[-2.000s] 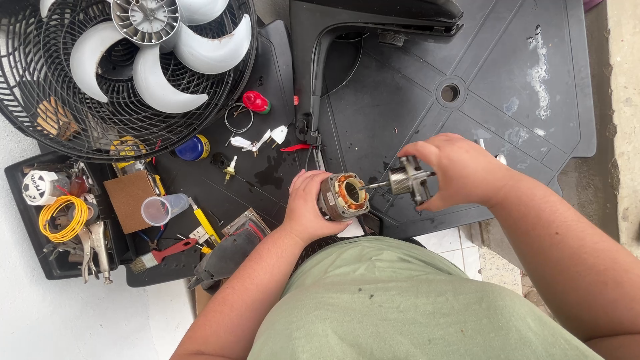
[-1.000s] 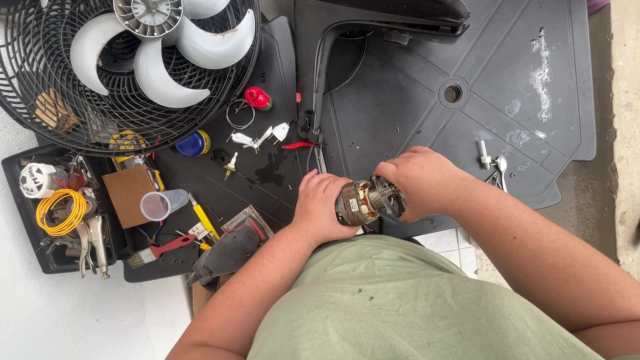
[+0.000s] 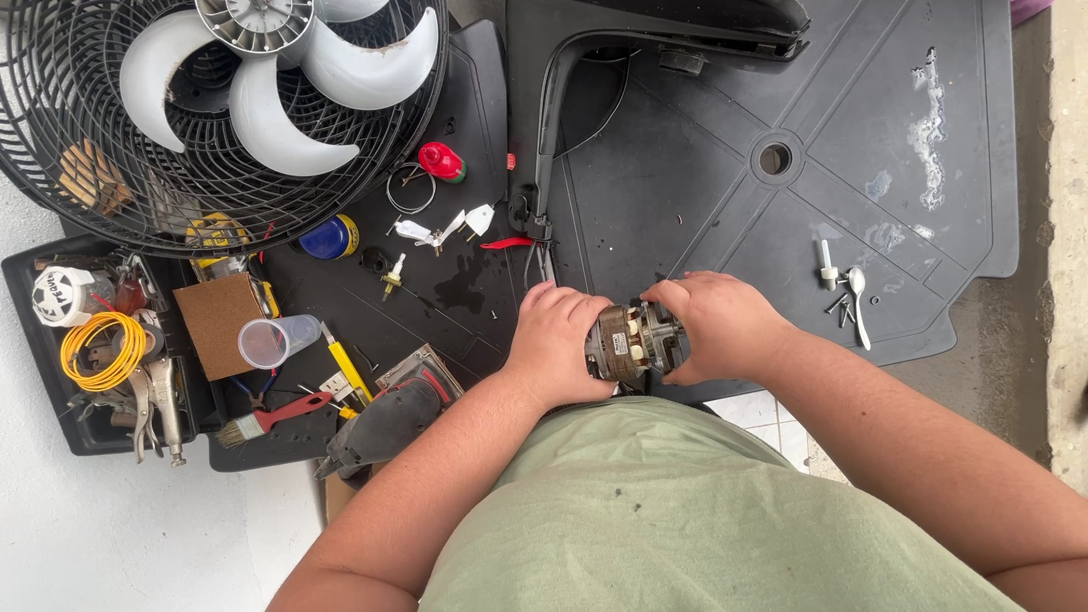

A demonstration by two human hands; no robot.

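Between my two hands, at the near edge of a black plastic table point(image 3: 671, 212), is a fan motor point(image 3: 625, 342) with a laminated core and copper windings. My left hand point(image 3: 557, 344) wraps around its core end. At the other end, my right hand point(image 3: 718, 327) grips the metal end cover point(image 3: 663, 337). The two parts sit together, with pale winding pieces showing between them. My palms hide the motor's outer ends. Wires point(image 3: 544, 259) run beside the black fan stand point(image 3: 544, 110), just beyond my left hand.
Fan blades point(image 3: 280, 127) rest on a black grille point(image 3: 365, 161) at upper left. Below lie a tool tray point(image 3: 51, 416), plastic cup point(image 3: 280, 340), paintbrush point(image 3: 276, 416), yellow cutter point(image 3: 348, 370) and power sander point(image 3: 391, 416). A red bottle point(image 3: 442, 161) lies nearer the middle; a spoon point(image 3: 858, 306) and screws point(image 3: 840, 308) lie right.
Two seconds ago the end cover and rotor were held apart from the core; now they are together. My right hand has moved left, toward my left hand.
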